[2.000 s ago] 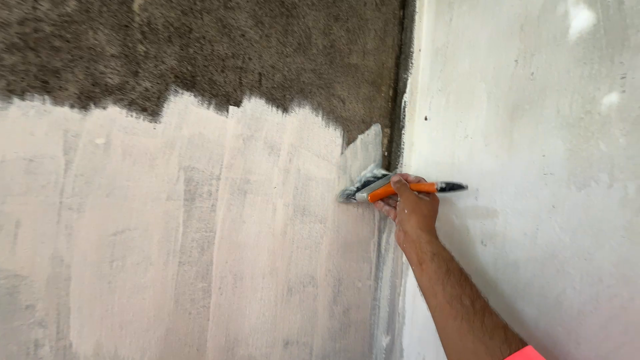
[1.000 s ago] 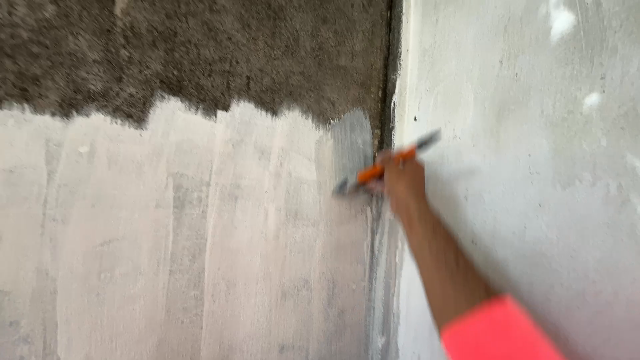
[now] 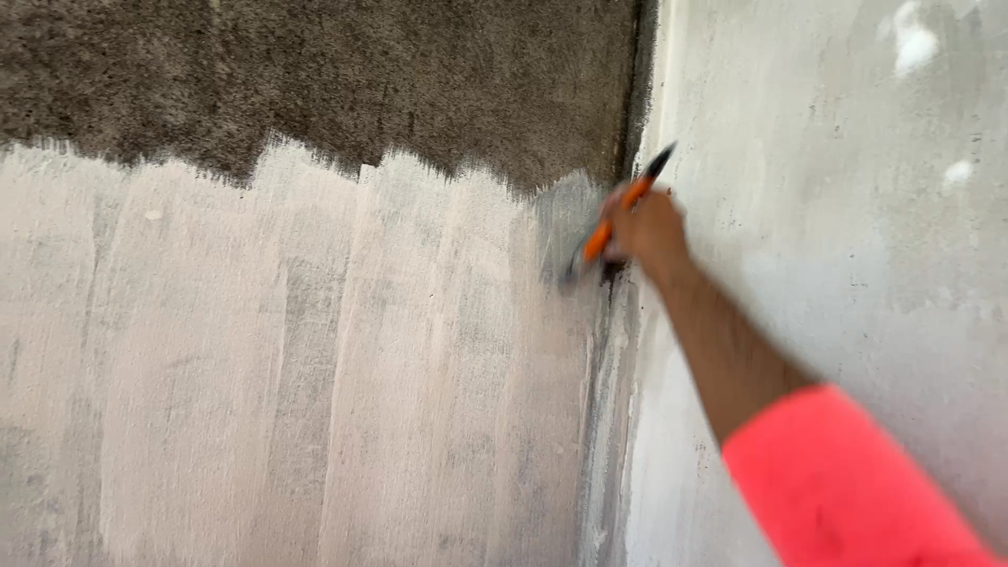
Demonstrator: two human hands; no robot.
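Note:
My right hand (image 3: 647,228) grips a paintbrush (image 3: 602,239) by its orange and black handle, close to the corner between two walls. The brush points down and left, and its blurred bristles are at the wall on the left. That wall has a dark, rough bare part (image 3: 354,79) above and a streaky whitish coat (image 3: 425,339) below, with a ragged upper edge. Around the bristles the coat looks thin and grey. A bright pink sleeve covers part of my right arm. My left hand is out of view.
A pale, patchy wall (image 3: 811,220) stands on the right, with white spots (image 3: 915,43) near its top. A dark strip (image 3: 642,87) runs down the upper corner, and whitish streaks (image 3: 605,441) mark the corner lower down.
A light, wet-looking patch beside the corner has been spread into a thinner grey area. The brush handle has swung from nearly level to steeply tilted. More of the pink sleeve shows.

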